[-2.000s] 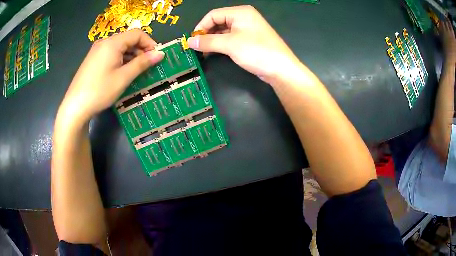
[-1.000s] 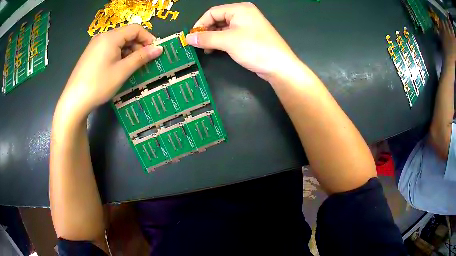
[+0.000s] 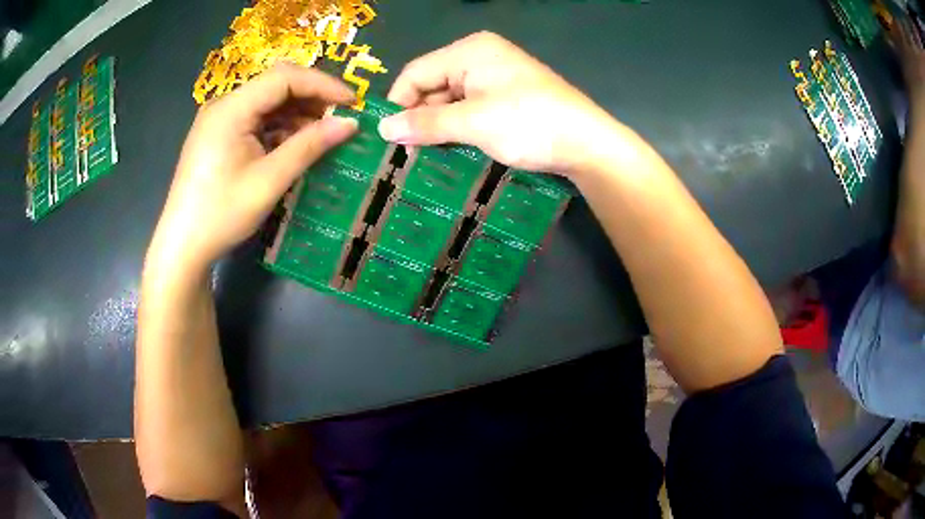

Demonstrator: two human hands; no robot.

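Note:
A green PCB panel [image 3: 411,223] lies turned at an angle in front of me, with rows of small boards split by pale rails and dark slots. My left hand [image 3: 259,152] pinches the panel's far left corner between thumb and fingers. My right hand [image 3: 477,106] pinches the far edge just to the right, thumb on top. An orange-yellow flex circuit [image 3: 362,77] sticks up past the far edge between the hands, close to my left fingertips. Its lower end is hard to make out. A heap of loose flex circuits [image 3: 279,43] lies beyond my left hand.
A panel with flex circuits fitted [image 3: 73,142] lies at far left, another [image 3: 837,117] at right. A stack of green panels [image 3: 855,20] shows at the upper right. Another person's arm [image 3: 910,152] is at the right edge. A red object [image 3: 806,326] is below the bench.
The panel has been turned, so its rails now run steeply instead of across. The flex circuit now sticks up from the far edge, and my right fingertips no longer hold an orange piece visibly.

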